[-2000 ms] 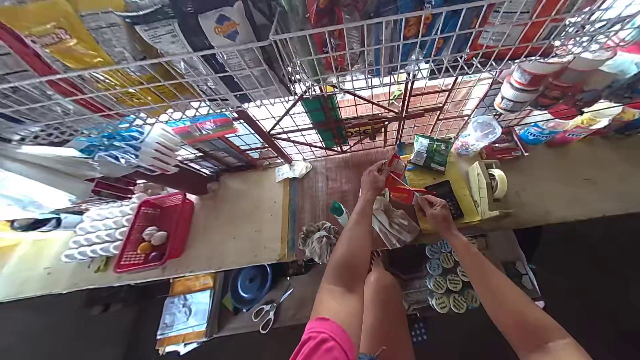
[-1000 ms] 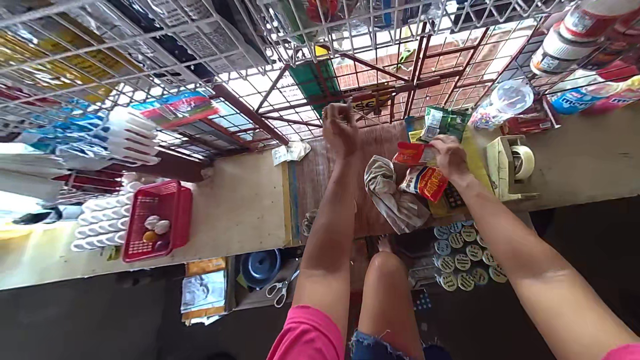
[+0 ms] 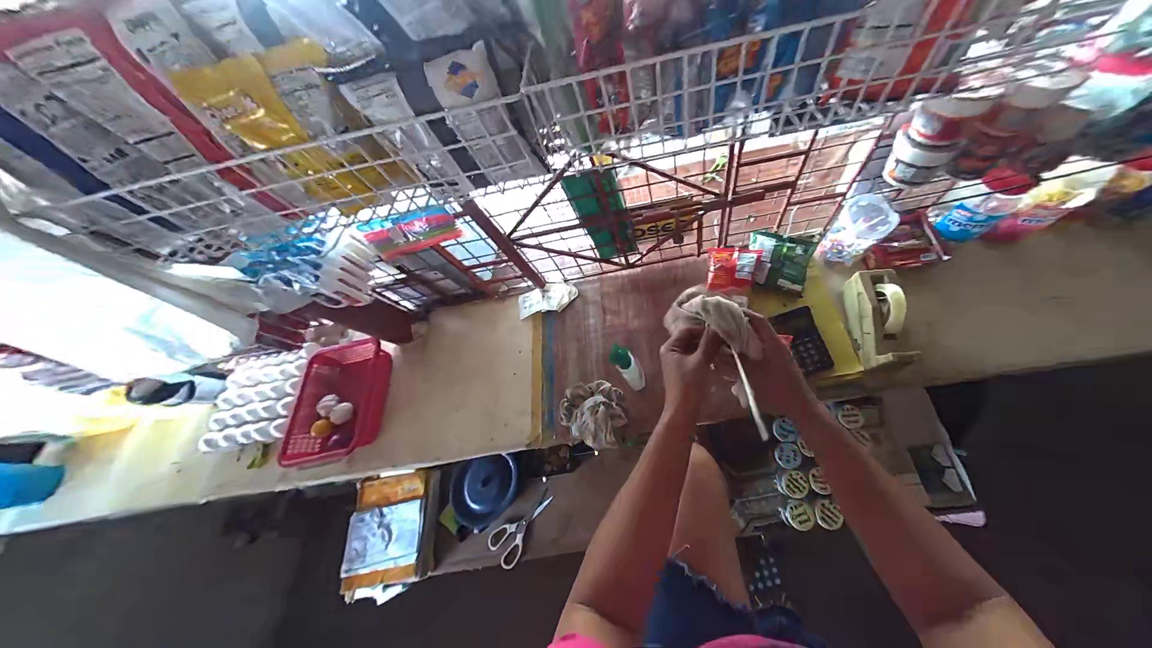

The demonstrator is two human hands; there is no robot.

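Both hands are over the wooden counter (image 3: 621, 306), holding a bunched beige cloth (image 3: 720, 315). My left hand (image 3: 688, 360) pinches its lower part, and my right hand (image 3: 765, 355) grips its right side. A pale strip or cord hangs down from the cloth between them. Just beyond the cloth lies a red packet (image 3: 733, 268), with a green packet (image 3: 783, 261) to its right. Left of my hands are a small white bottle with a green cap (image 3: 627, 366) and a scrunched patterned cloth (image 3: 594, 414).
A tape dispenser (image 3: 868, 319) and a dark calculator (image 3: 801, 337) are at right. A red basket (image 3: 378, 396) holding eggs stands at left beside egg trays (image 3: 256, 396). Scissors (image 3: 519, 531) and a blue bowl (image 3: 484, 489) lie on the lower shelf. A wire grille (image 3: 576, 207) rises behind the counter.
The right hand has left the packets, and both hands have come together on the beige cloth, which lay on the counter a second ago. Earlier, both hands held a red packet.
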